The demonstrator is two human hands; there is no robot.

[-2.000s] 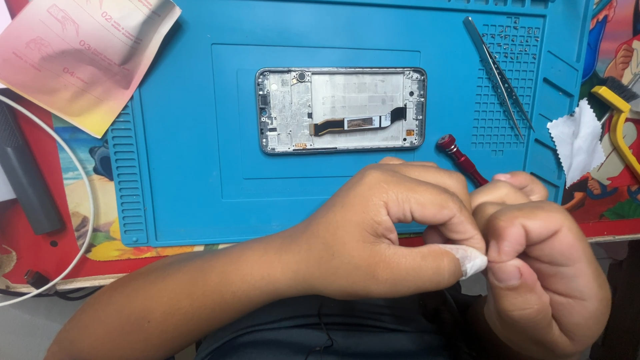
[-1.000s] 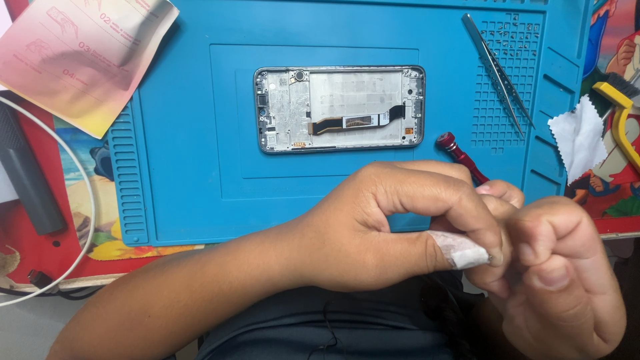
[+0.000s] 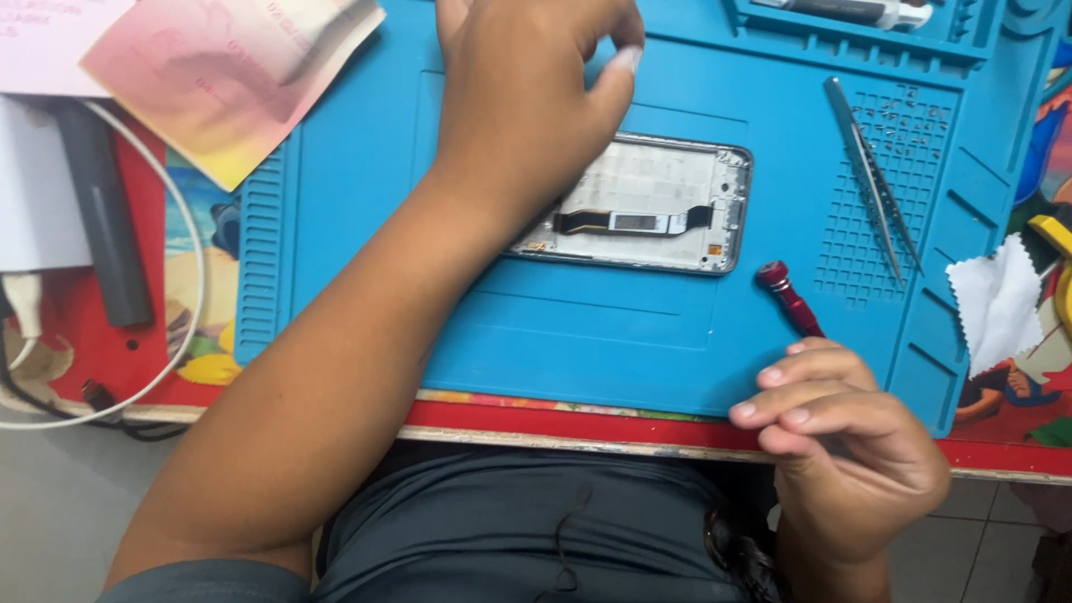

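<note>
An opened phone frame point(image 3: 662, 180) lies on the blue silicone repair mat point(image 3: 569, 331), with a black flex cable point(image 3: 641, 222) across its inside. Above and over its left part reaches my left hand point(image 3: 536, 84), a white wrapping on the thumb tip and its fingers partly cut off by the top edge; whether it holds anything cannot be told. At the mat's front right edge my right hand point(image 3: 846, 444) is raised with loosely curled fingers, nothing seen between them. Its fingertips are just below a red screwdriver point(image 3: 787, 297).
Metal tweezers point(image 3: 875, 180) lie on the mat's grid, near small screws point(image 3: 904, 126). A white cloth point(image 3: 995, 306) overlaps the right edge. A printed sheet point(image 3: 226, 84), a white cable point(image 3: 197, 243) and a dark grey bar point(image 3: 105, 218) are at the left. A tool tray point(image 3: 863, 46) is at top right.
My hands were together near the front edge and have come apart. The left has moved up over the phone frame; the right stays low at the right. The view has shifted.
</note>
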